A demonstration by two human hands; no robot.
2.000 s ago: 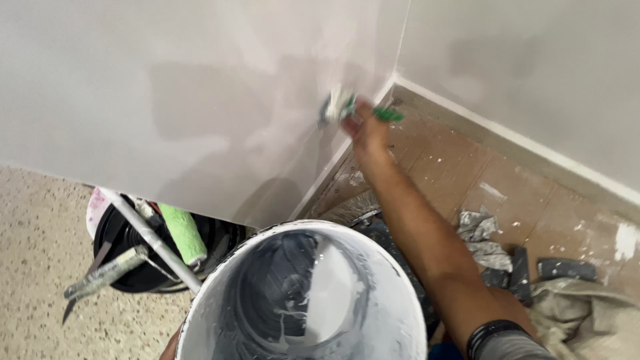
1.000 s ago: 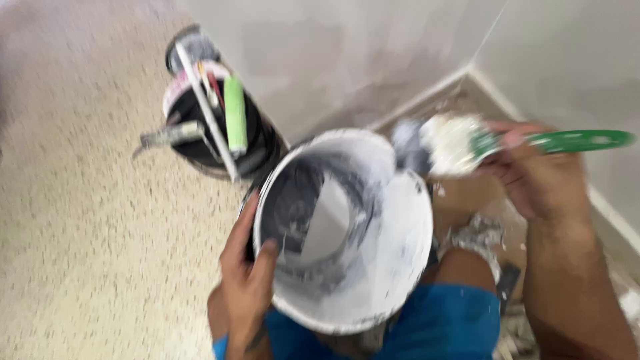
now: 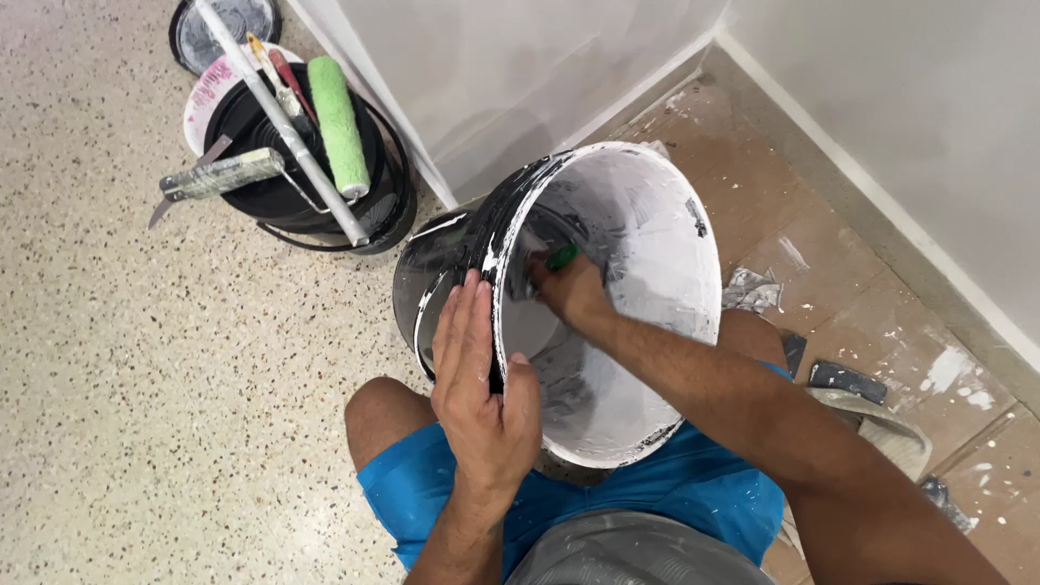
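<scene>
A large black paint bucket (image 3: 650,268), its inside coated with white paint, leans tilted between my knees. My left hand (image 3: 487,374) grips its near left rim, fingers on the outer wall and thumb at the edge. Deep inside the bucket, my right hand (image 3: 569,284) holds a paintbrush by its green handle (image 3: 562,257). The brush's bristles are hidden inside, low near the pale paint (image 3: 528,325).
Left, a black bucket (image 3: 398,219) bears a green roller (image 3: 337,126), a used roller (image 3: 223,175), a white pole (image 3: 284,122) and brushes. Behind it lies a paint-stained lid (image 3: 223,32). Walls meet at the upper right; crumpled, paint-smeared material (image 3: 751,291) and cloth (image 3: 877,418) lie on brown floor covering (image 3: 812,219).
My right hand has gone from the wall near the corner to beside the bucket, then down inside it with the brush. My left hand stays on the bucket, which is now more tilted.
</scene>
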